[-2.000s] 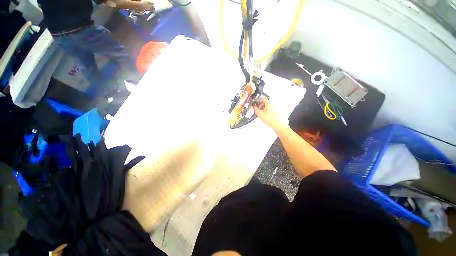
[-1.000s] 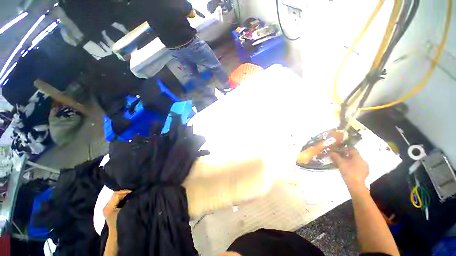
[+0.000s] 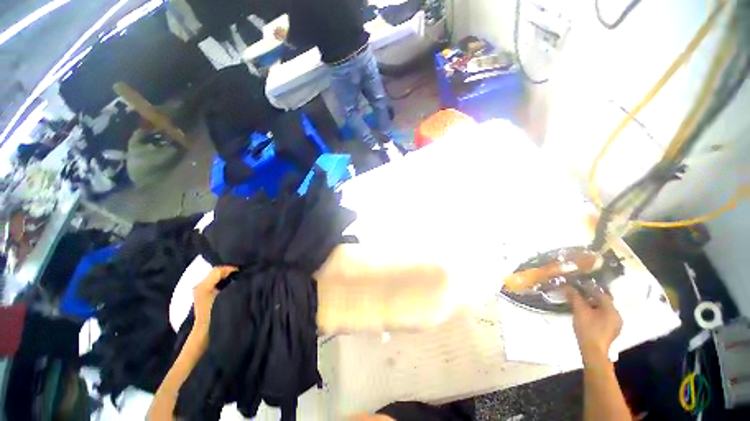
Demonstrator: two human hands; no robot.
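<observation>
A black garment [image 3: 267, 308] is bunched around the left end of the cream padded board [image 3: 382, 292] and hangs down its near side. My left hand [image 3: 215, 288] holds the garment at its gathered left edge; the fingertips are partly hidden in the cloth. The steam iron [image 3: 553, 278], with a tan handle and dark rim, rests at the right end of the table. My right hand [image 3: 594, 316] is at the near side of the iron's handle, fingers bent; glare and blur hide whether they close on it.
The white table cover [image 3: 460, 189] is glaring. Hoses [image 3: 650, 193] rise from the iron at right. Tape roll [image 3: 707, 315] lies far right. Black pile [image 3: 140, 296], blue crate [image 3: 247, 168] and red-orange stool [image 3: 444, 127] stand around. A person [image 3: 341, 49] stands at the back.
The view has swung left. My left hand, hardly visible at first, now holds the black garment's edge. The iron has moved from the table's far side to its right end, with my right hand beside it.
</observation>
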